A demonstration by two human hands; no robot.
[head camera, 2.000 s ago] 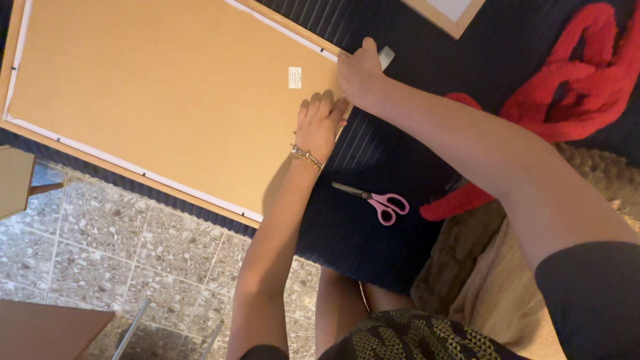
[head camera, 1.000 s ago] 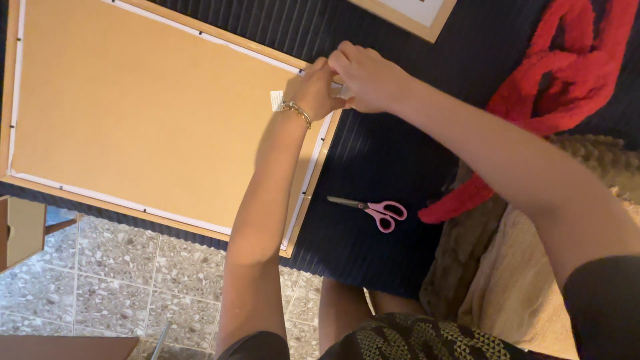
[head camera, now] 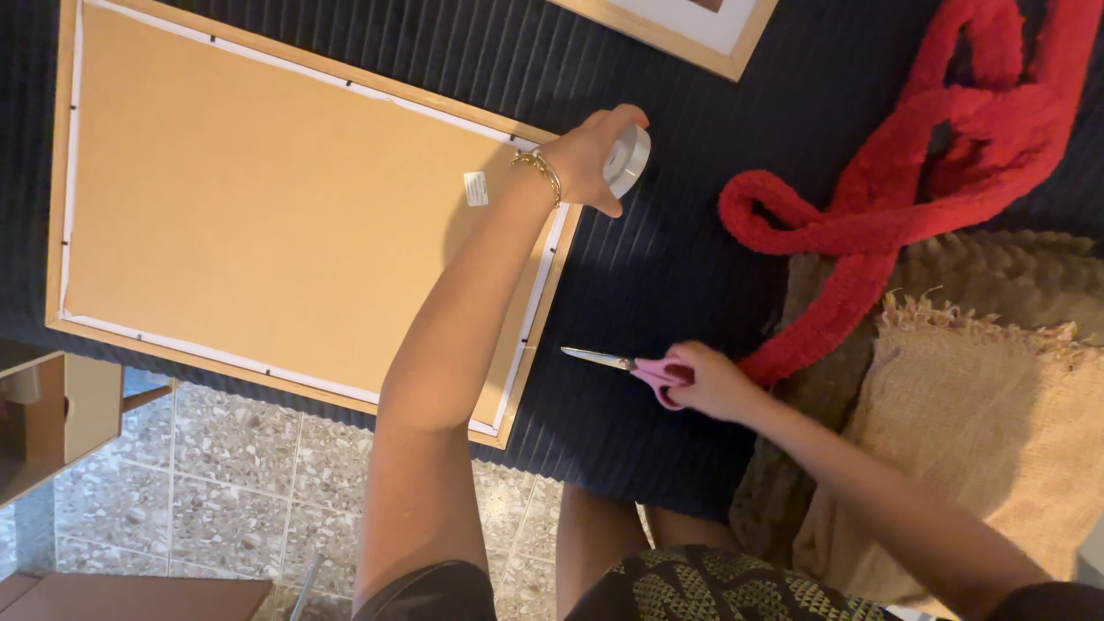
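Observation:
A large wooden picture frame [head camera: 285, 207] lies back side up on dark ribbed fabric, its brown backing board edged with white strips and small black tabs. At its upper right corner my left hand [head camera: 591, 159], with a bracelet at the wrist, holds a roll of tape [head camera: 628, 161]. My right hand [head camera: 711, 384] grips the pink handles of a pair of scissors [head camera: 638, 366], whose blades point left toward the frame's right edge. Whether the blades are parted is hard to tell. A small white label [head camera: 475, 189] is on the backing.
A second wooden frame [head camera: 733, 65] lies at the top. Red fluffy fabric [head camera: 871, 224] is looped at the right, above a brown furry cover and a tan fringed cloth [head camera: 975, 414]. Tiled floor [head camera: 233, 448] and brown furniture [head camera: 90, 405] show at the lower left.
My right hand has left the frame's corner and moved down to the scissors, which it now holds. My left hand remains by the corner with the tape roll.

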